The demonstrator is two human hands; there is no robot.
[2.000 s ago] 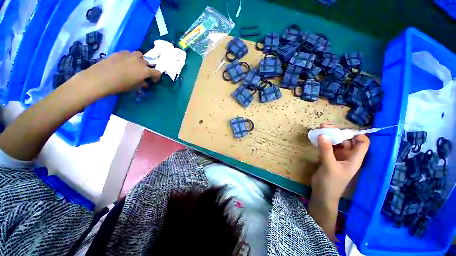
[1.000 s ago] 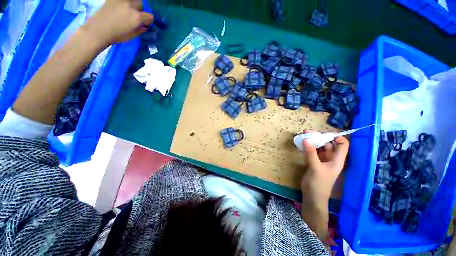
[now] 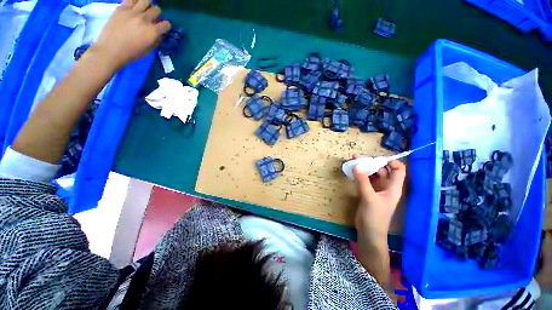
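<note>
My right hand [image 3: 380,187] holds a white glue bottle [image 3: 365,166] over the right part of the cardboard work board [image 3: 242,175]. Its long thin nozzle points right, towards the right blue bin. One plaid mini bag [image 3: 269,169] lies alone on the board, its dark loop to the right. More mini bags [image 3: 327,91] are heaped along the board's far edge. My left hand [image 3: 134,31] is at the top left, beside dark pieces [image 3: 172,37] at the left bin's far end. Its fingers are bent; whether it holds anything cannot be told.
The right blue bin [image 3: 425,181] and left blue bin [image 3: 115,121] hold plaid bags and white liners. A crumpled white cloth [image 3: 174,99] and a clear bag [image 3: 220,63] with a yellow item lie left of the board. Two dark pieces lie at the far side.
My left hand has moved from beside the white cloth to farther up and away. My right hand keeps the bottle above the board. The whole view has shifted.
</note>
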